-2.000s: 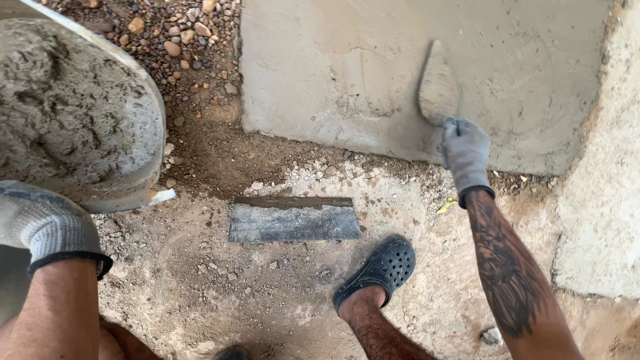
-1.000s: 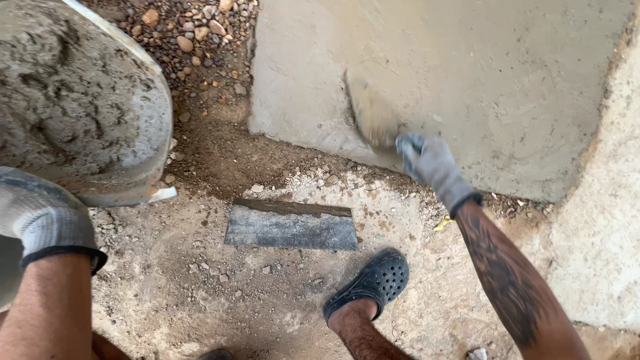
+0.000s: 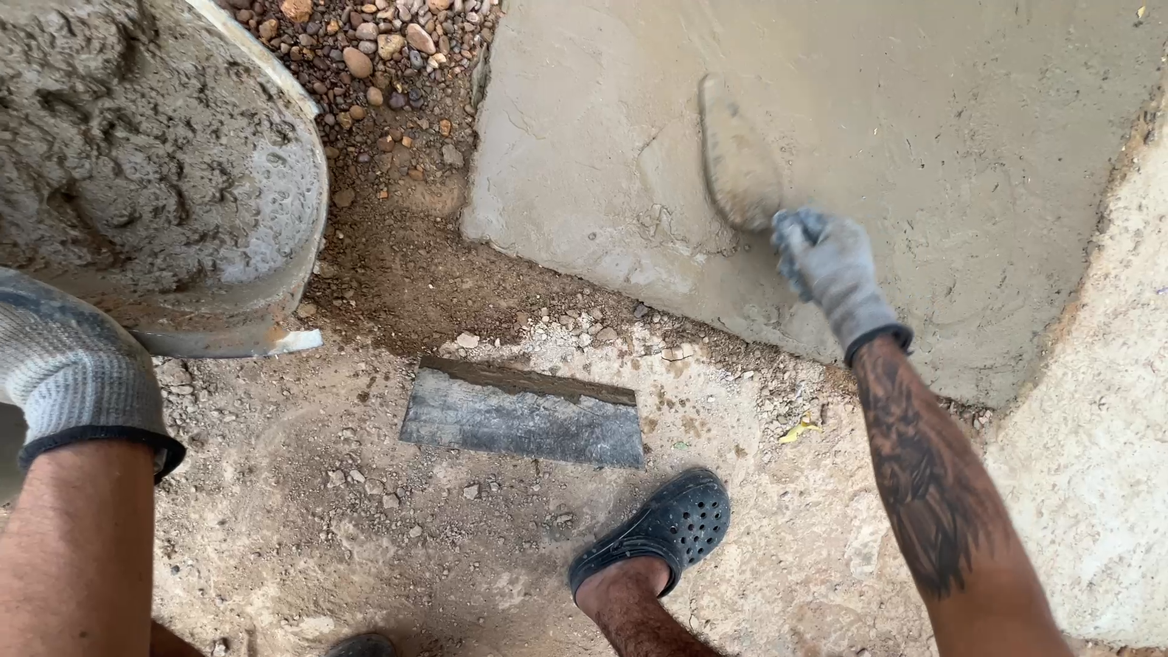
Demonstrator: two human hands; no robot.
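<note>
My right hand (image 3: pixel 826 260), in a grey work glove, grips the handle end of a pointed trowel (image 3: pixel 741 164) smeared with mortar. The blade lies over the wet, smoothed mortar surface (image 3: pixel 912 155) of a slab, slightly blurred. My left hand (image 3: pixel 68 365), in a knitted grey glove with a dark cuff, is at the near rim of a container (image 3: pixel 313 228) of wet mortar (image 3: pixel 137 137) at the left. Its fingers are cut off by the frame edge, so its hold is hidden. Between the hands a flat rectangular metal blade (image 3: pixel 525 420) with mortar along its far edge lies on the ground.
Loose pebbles (image 3: pixel 383 55) and brown soil lie between the container and the slab. My foot in a dark clog (image 3: pixel 666 525) stands just below the metal blade. A pale rough concrete strip (image 3: pixel 1095 456) borders the slab at the right. A yellow scrap (image 3: pixel 800 429) lies near its lower edge.
My right hand swept the trowel left over the slab between the two earlier frames; now the blade points farther up the slab. My left hand has stayed beside the container.
</note>
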